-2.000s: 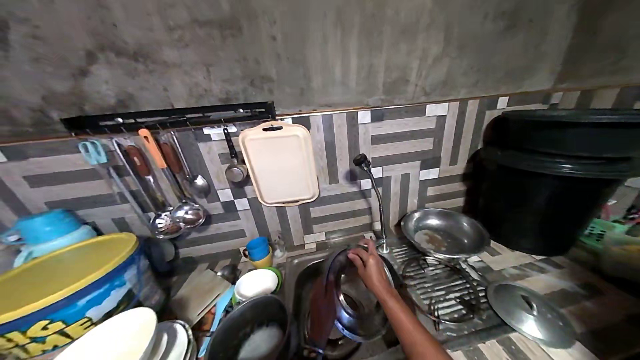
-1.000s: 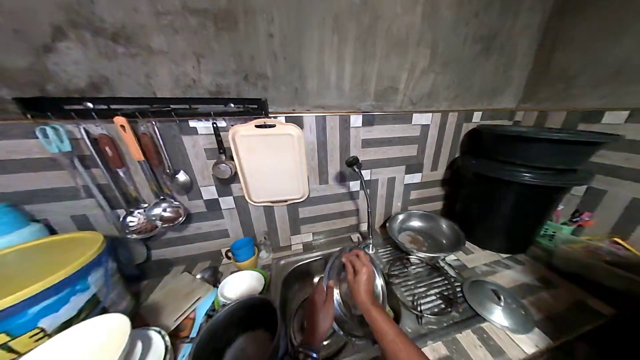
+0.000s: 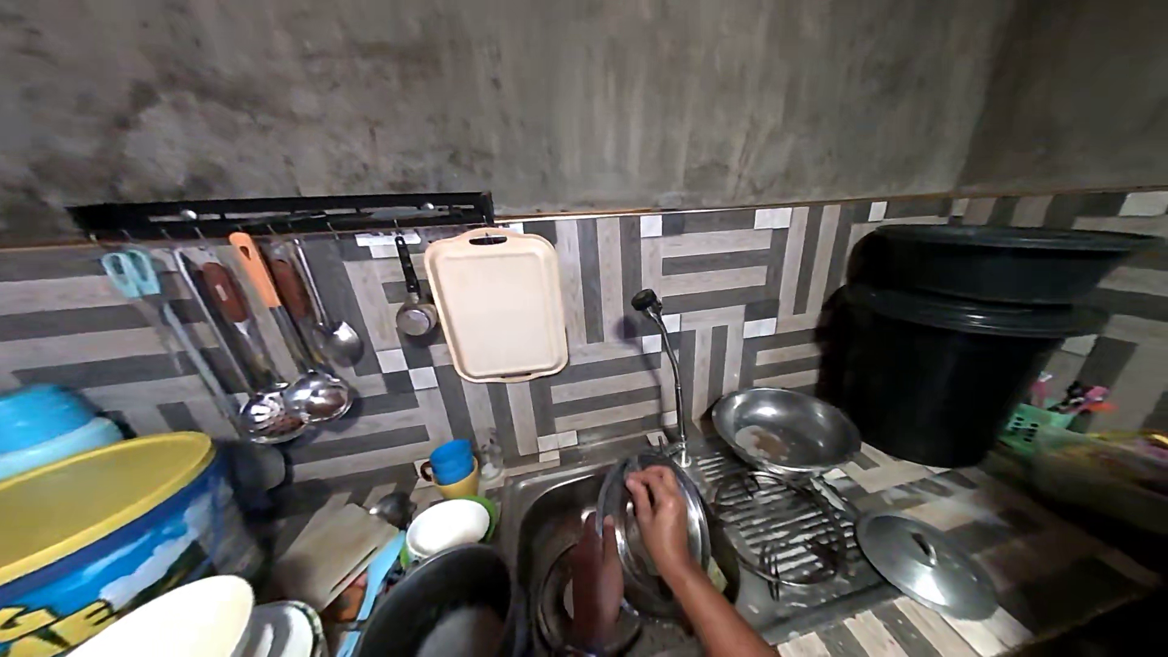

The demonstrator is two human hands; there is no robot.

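Note:
Over the steel sink basin (image 3: 538, 529), my left hand (image 3: 598, 566) grips the near left side of a round metal pan or lid (image 3: 693, 520), which is tilted. My right hand (image 3: 659, 511) lies against its face with the fingers bent; whether it holds a cloth or sponge cannot be told. Another round metal vessel (image 3: 552, 593) sits lower in the basin, partly hidden by my left forearm. Behind the sink rises a flexible faucet (image 3: 673, 374). A metal bowl (image 3: 785, 429) and a wire rack (image 3: 776, 529) rest on the ribbed drainboard to the right.
Right of the drainboard lie a metal lid (image 3: 926, 561) and large black tubs (image 3: 940, 365). At the left stand a dark pot (image 3: 443, 607), a white bowl (image 3: 447, 526), stacked cups (image 3: 453, 467) and a yellow-rimmed tub (image 3: 109, 511). Ladles (image 3: 318, 394) and a beige tray (image 3: 500, 306) hang on the wall.
My left hand, not distinct two seconds ago, now shows at the left of the round metal piece. My right hand has stayed on it. The view has shifted slightly.

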